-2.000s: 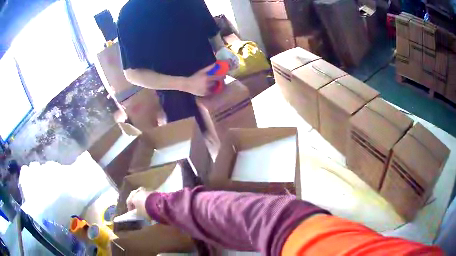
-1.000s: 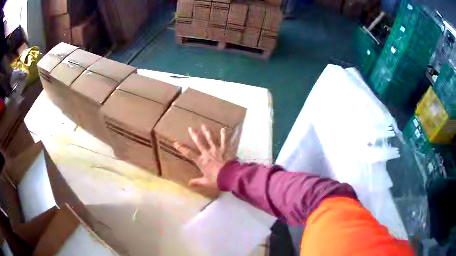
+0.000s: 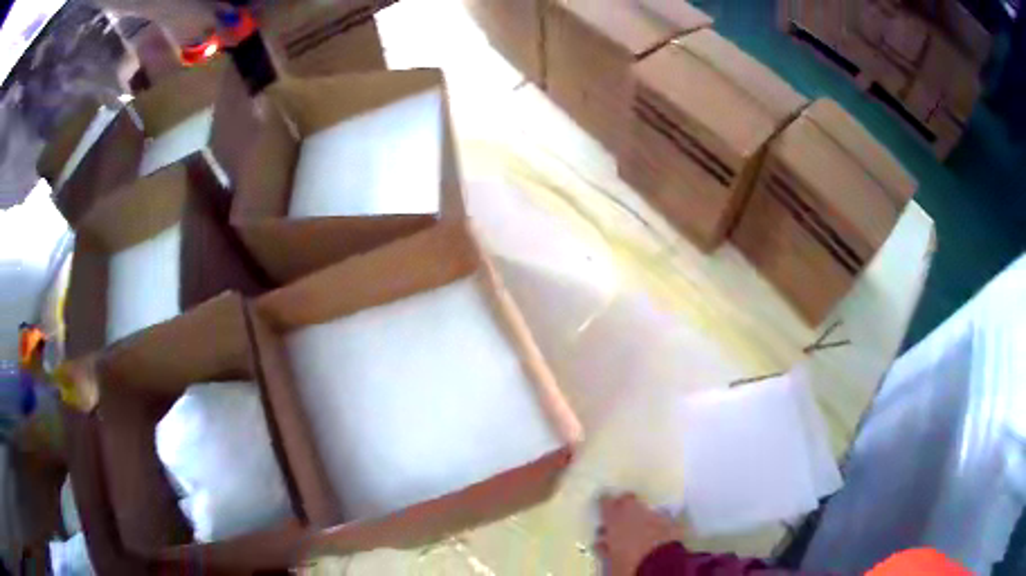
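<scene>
My right hand (image 3: pixel 636 533) is at the bottom edge, blurred and partly cut off, low over the table; I cannot tell whether it holds anything. Right of it, white foam sheets (image 3: pixel 748 452) lie flat near the table's edge. Left of it stands an open carton (image 3: pixel 518 478) with a white foam sheet (image 3: pixel 416 388) inside. Beside that, another open carton (image 3: pixel 186 338) holds a rounded white bagged bundle (image 3: pixel 228 456) with no sheet over it. Three more open cartons behind show white sheets inside. My left hand is not in view.
Closed cartons (image 3: pixel 827 208) stand in a row along the table's (image 3: pixel 551 270) far right side. White wrapped bulk (image 3: pixel 956 439) is beyond the right edge. Tape rolls (image 3: pixel 77 385) are at the left. A red-orange tool (image 3: pixel 203 50) is at the upper left.
My right hand has left the nearest closed carton and is now lower, beside the foam sheets. The view has swung back left over the open cartons.
</scene>
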